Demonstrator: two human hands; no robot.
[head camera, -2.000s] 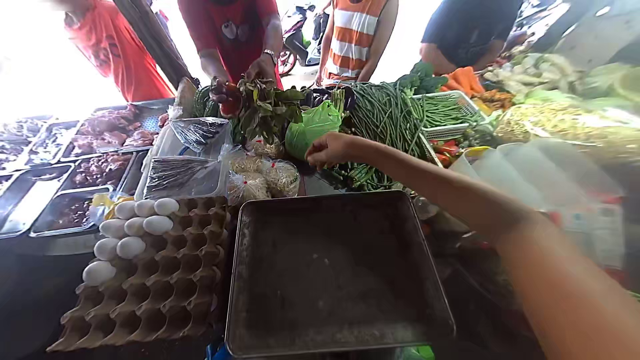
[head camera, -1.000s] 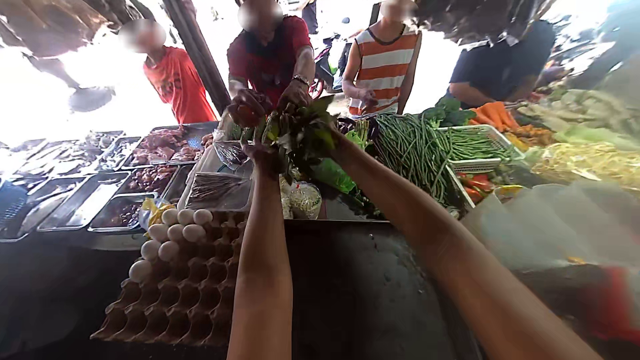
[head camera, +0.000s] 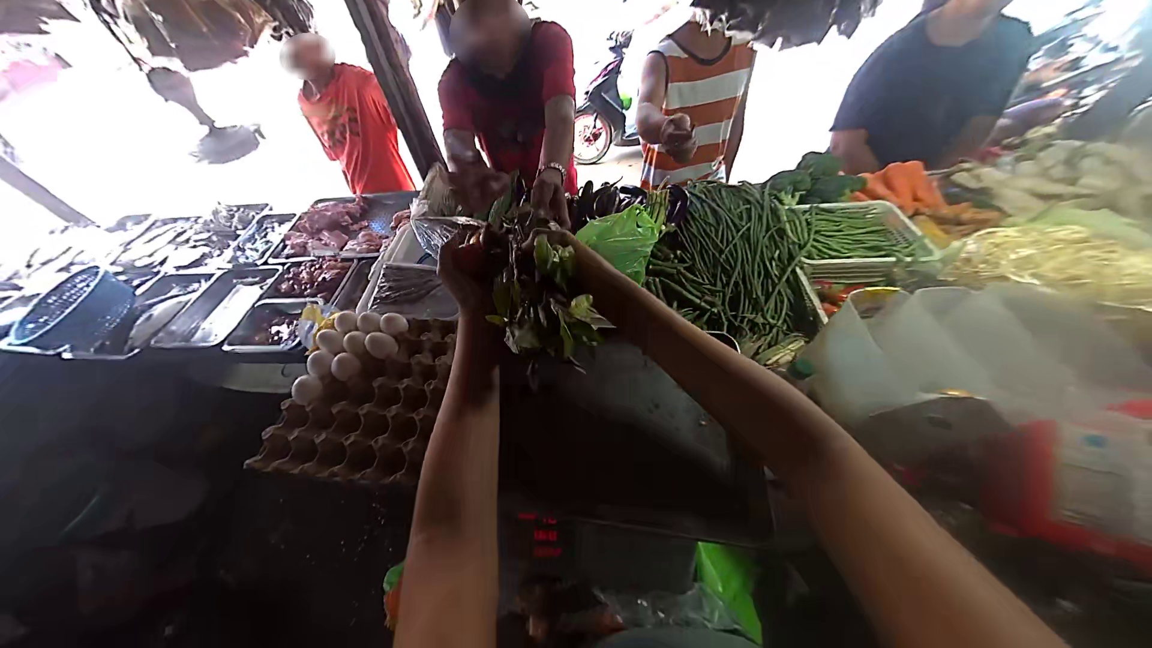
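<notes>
My left hand (head camera: 470, 265) is closed around something dark reddish, which its fingers partly hide. Beside it, my right hand (head camera: 560, 247) grips a bunch of leafy greens (head camera: 549, 310) whose leaves hang down over the far edge of a dark metal tray (head camera: 630, 441). Just beyond, a person in a dark red shirt (head camera: 531, 99) reaches in with both hands close to mine, so who bears which item is partly hidden. A light green plastic bag (head camera: 623, 238) lies to the right of the greens. Under the tray's near side, red digits glow on a display.
An egg carton with white eggs (head camera: 346, 367) stands left of the tray. Metal trays of meat (head camera: 315, 277) and a blue basket (head camera: 76, 306) lie farther left. Long beans (head camera: 738, 252), eggplants and a white crate of green beans (head camera: 855, 236) are at the right. Several people stand across the stall.
My left hand has come into view and reached forward. The greens, by the other person's hands two seconds ago, now hang from my right hand over the tray's far edge. The view has shifted.
</notes>
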